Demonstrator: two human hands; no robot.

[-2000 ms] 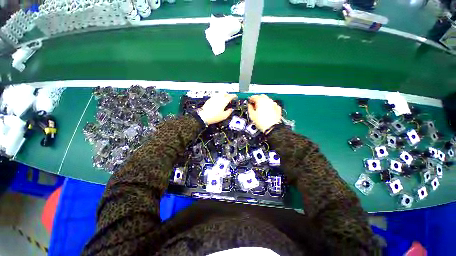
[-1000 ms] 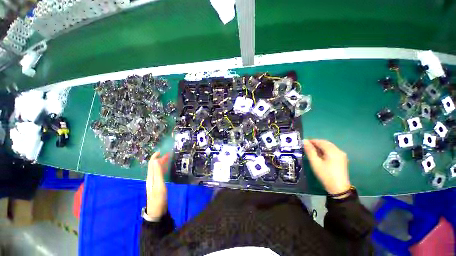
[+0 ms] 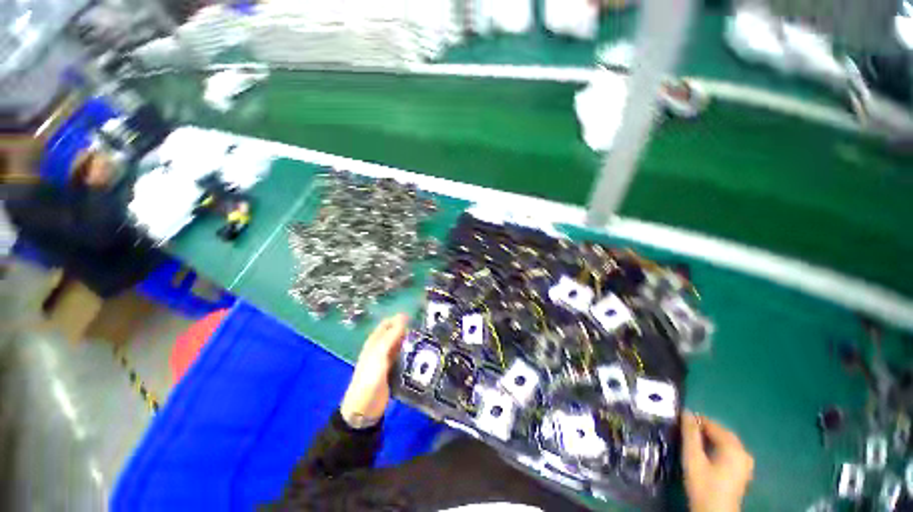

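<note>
The black blister tray (image 3: 450,408) lies tilted across the view at the bench's front edge, filled with wired modules and white square boards (image 3: 571,292) with dark centre holes. My left hand (image 3: 376,368) is at the tray's left side, its fingers against the front left edge. My right hand (image 3: 715,466) is at the tray's front right corner, thumb and fingers at the edge. The picture is blurred, so how firmly either hand grips is hard to see.
A heap of clear-and-dark bracket pieces (image 3: 355,245) lies left of the tray. White housings (image 3: 180,195) and a black-and-yellow item (image 3: 236,218) are farther left. More loose boards (image 3: 853,480) lie at right. A post (image 3: 637,110) stands behind the tray. A person (image 3: 85,215) is at far left.
The hands went from working over the tray's back to its two sides. The view has since swung left, so the tray appears farther right and slanted, with both hands against it.
</note>
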